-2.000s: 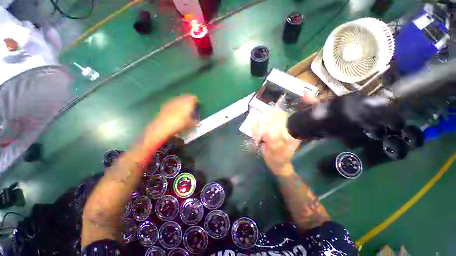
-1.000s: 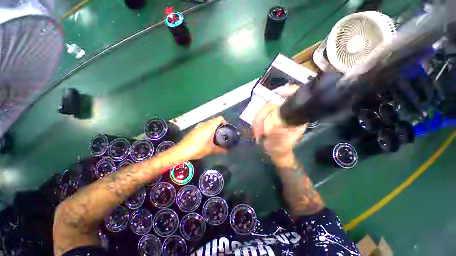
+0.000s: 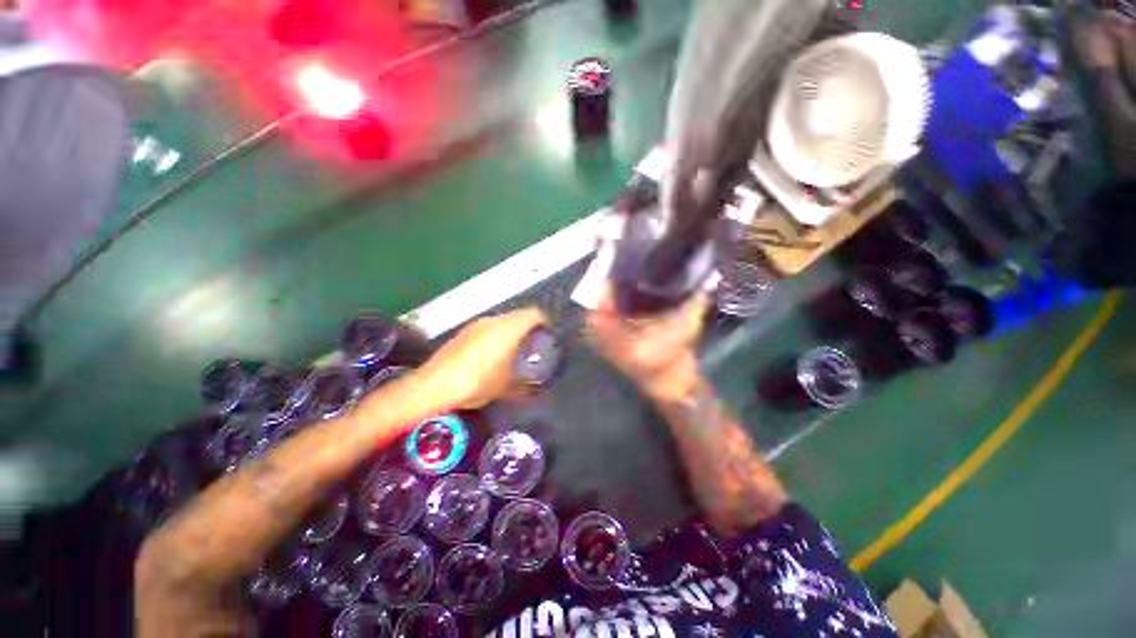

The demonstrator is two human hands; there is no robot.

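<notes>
My left hand (image 3: 492, 355) is closed around a black cylindrical unit (image 3: 538, 357), held end-up beside the standing units. My right hand (image 3: 650, 339) grips the black power screwdriver (image 3: 667, 268), which is blurred and rises towards the camera, a little to the right of the held unit and apart from it. Its tip cannot be made out. Several standing units (image 3: 525, 533) with clear rims are grouped below and around my left forearm. One lit unit (image 3: 437, 444) among them glows blue with a red centre. The screwdriver and my right hand mostly hide the white screw feeder (image 3: 599, 268).
A small white fan (image 3: 847, 110) stands over a cardboard tray (image 3: 835, 233). Black cups (image 3: 924, 334) and one clear-rimmed unit (image 3: 828, 376) are at right. A black unit (image 3: 591, 100) stands on the green belt (image 3: 312, 249). A red glow is upper left, a large grey fan (image 3: 56, 175) at left.
The screwdriver has swung from slanting right to nearly upright, and my right hand has shifted left with it. My left hand still holds the unit. The lit rim changed from green to blue.
</notes>
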